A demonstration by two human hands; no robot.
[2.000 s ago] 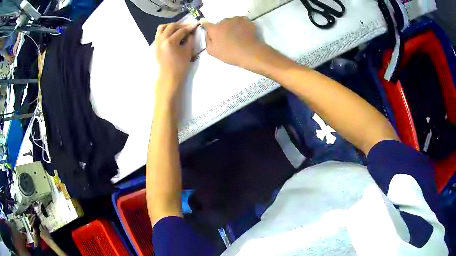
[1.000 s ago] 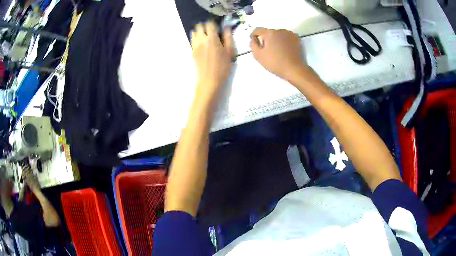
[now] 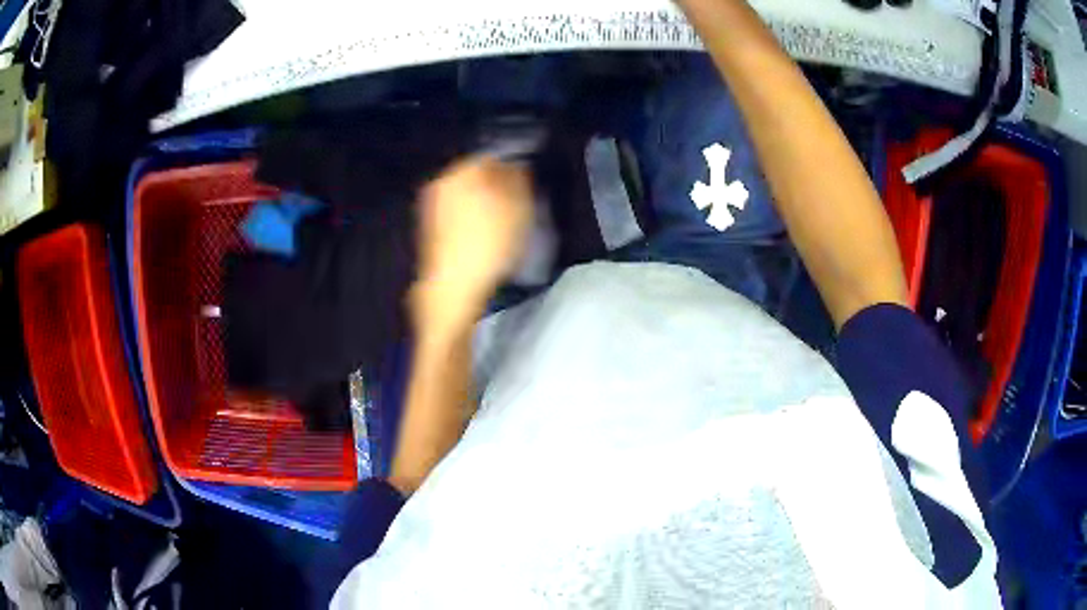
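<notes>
My left hand (image 3: 477, 221) is low over my lap, blurred, at the black fabric piece (image 3: 346, 268). The fingers are too blurred to tell whether they grip it. The black fabric lies over my lap and hangs into the left red basket. A light grey strip (image 3: 615, 193) shows beside it on the right. My right hand is out of the picture past the top edge; only the forearm shows, reaching over the table edge.
The white table's front edge (image 3: 477, 38) runs across the top. The black pile (image 3: 119, 107) lies at its left. A red basket in a blue one (image 3: 179, 346) holds a blue scrap (image 3: 281, 223). Another red-blue basket (image 3: 1013, 286) stands right, below a striped strip (image 3: 983, 137).
The view has tilted down to the lap. My left hand has left the machine area and come down to the lap. My right hand has gone out of view; the machine head is out of view.
</notes>
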